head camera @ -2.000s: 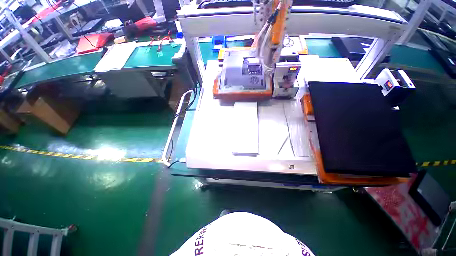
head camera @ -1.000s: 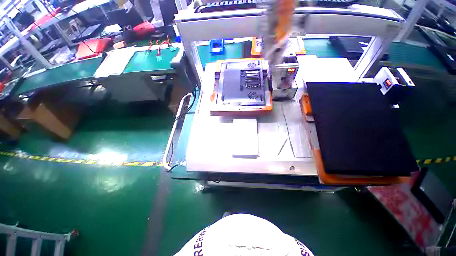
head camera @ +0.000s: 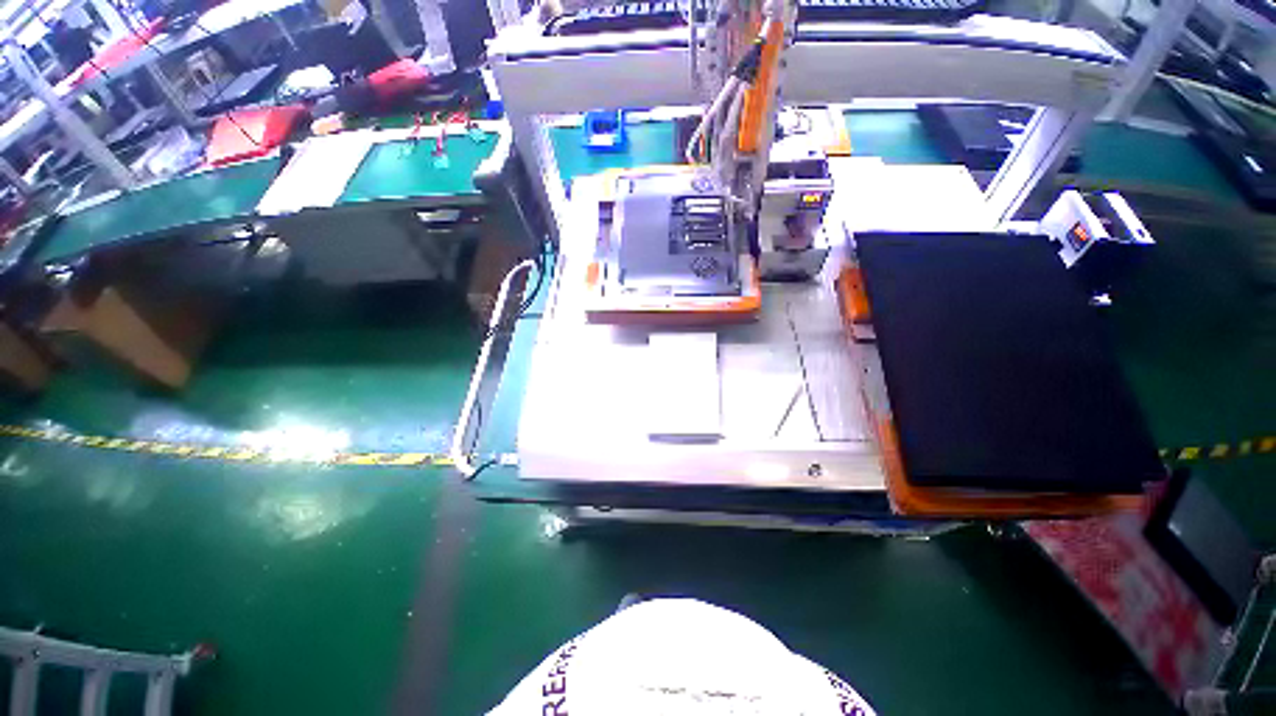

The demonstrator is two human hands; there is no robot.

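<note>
No hand of mine is in the picture. A grey laptop (head camera: 655, 249), bottom side up with a dark recess, lies in an orange-edged fixture (head camera: 672, 313) on the white machine table (head camera: 588, 406). The machine's moving head (head camera: 745, 126), with an orange part and cables, stands over the laptop's right side and hides part of it. A large matte black sheet (head camera: 1001, 357) lies on an orange fixture (head camera: 980, 501) at the table's right.
White gantry (head camera: 896, 73) spans the table. A small feeder box (head camera: 795, 224) stands right of the laptop, another box (head camera: 1099, 224) behind the black sheet. A metal handle (head camera: 483, 378) is at left; a red-white trolley (head camera: 1119, 574) with a dark laptop is lower right.
The laptop and its fixture have shifted toward me since the oldest frame. The machine's head, blurred one second ago, is now sharp and a little further left.
</note>
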